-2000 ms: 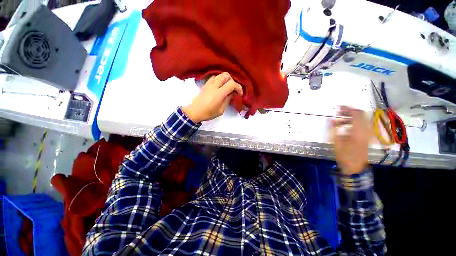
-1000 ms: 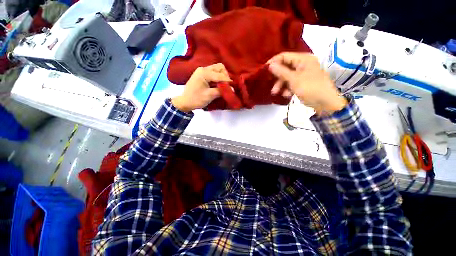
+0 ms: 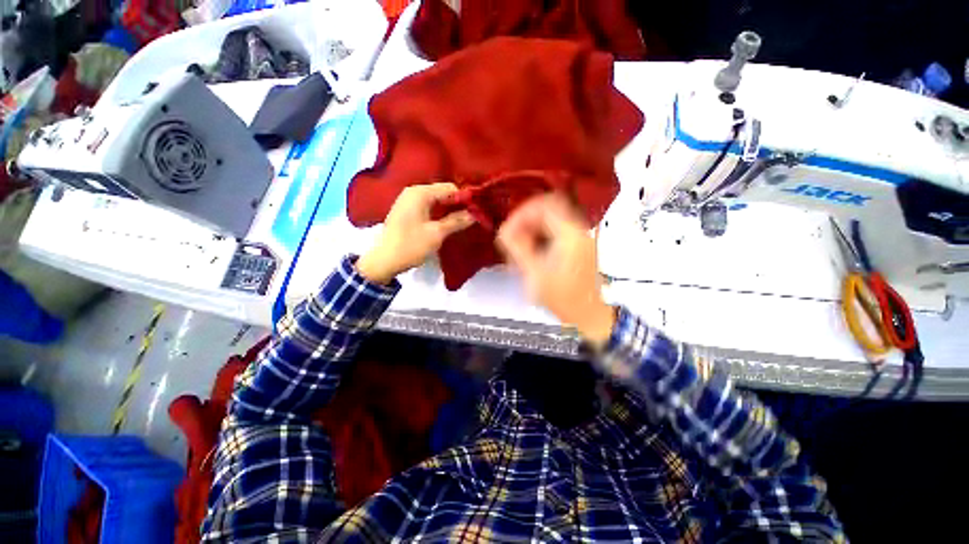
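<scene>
A rust-red garment piece (image 3: 499,106) lies spread on the white sewing table, left of the needle area of the white sewing machine (image 3: 808,181). My left hand (image 3: 414,228) pinches the piece's near edge between thumb and fingers. My right hand (image 3: 553,255) is blurred and lies over the near edge, just right of my left hand; its fingertips are bent, and whether they grip the cloth is unclear. Scissors with one yellow-orange and one red handle loop (image 3: 877,310) lie right of the needle area.
More red cloth (image 3: 531,23) lies behind the piece. At left is a neighbouring machine with a grey vented box (image 3: 181,157) and dark cloth (image 3: 292,109). A ruler-marked edge (image 3: 680,359) runs along the front. A blue crate (image 3: 106,478) and red pieces (image 3: 372,414) are below left.
Two seconds ago my right hand was near the scissors; it moved left to the garment piece. In the last second it moved left and down, and more of the piece's near edge now hangs below my hands.
</scene>
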